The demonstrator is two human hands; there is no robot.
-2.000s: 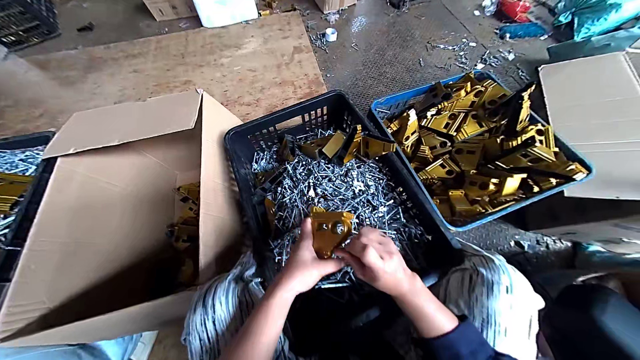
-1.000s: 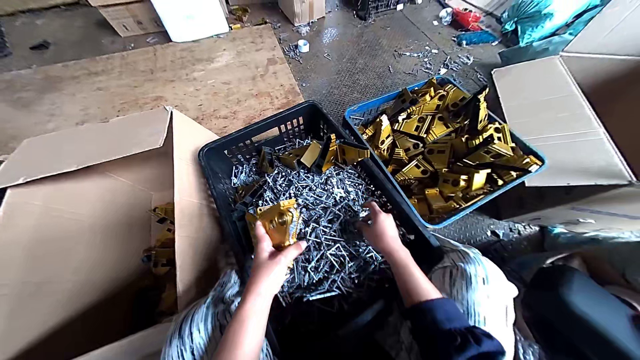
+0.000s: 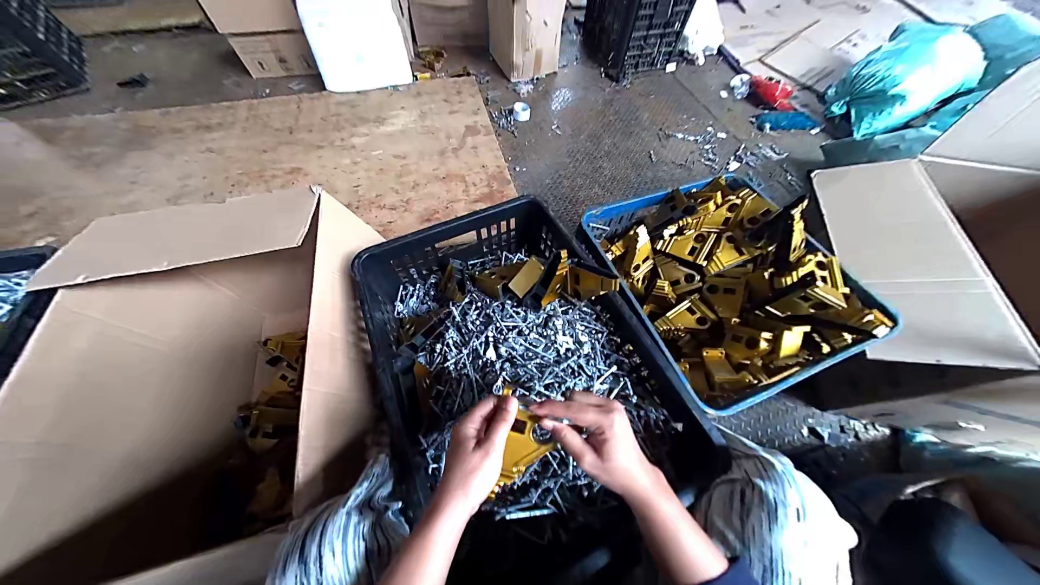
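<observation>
My left hand (image 3: 479, 443) grips a yellow metal bracket (image 3: 524, 447) with round holes, above the black plastic crate (image 3: 378, 284). At the bracket's upper right edge are the fingers of my right hand (image 3: 597, 439); whether they pinch a small screw there cannot be made out. Loose silver screws (image 3: 520, 349) fill much of the crate, and several yellow and black brackets (image 3: 528, 276) lie on them at its far end. To the right, a blue-rimmed plastic crate (image 3: 812, 378) is heaped with similar yellow brackets (image 3: 723, 292).
An open cardboard box (image 3: 146, 390) at the left holds more brackets. Another open box (image 3: 918, 260) stands at the right. Beyond are a plywood sheet (image 3: 284, 154), a roll of tape (image 3: 521, 111), scattered screws and a teal plastic bag (image 3: 910, 73). Part of a person's dark-clothed leg shows at lower right.
My right hand has moved from the screws at the crate's right side to the bracket in my left hand. The bracket is now turned and tilted differently.
</observation>
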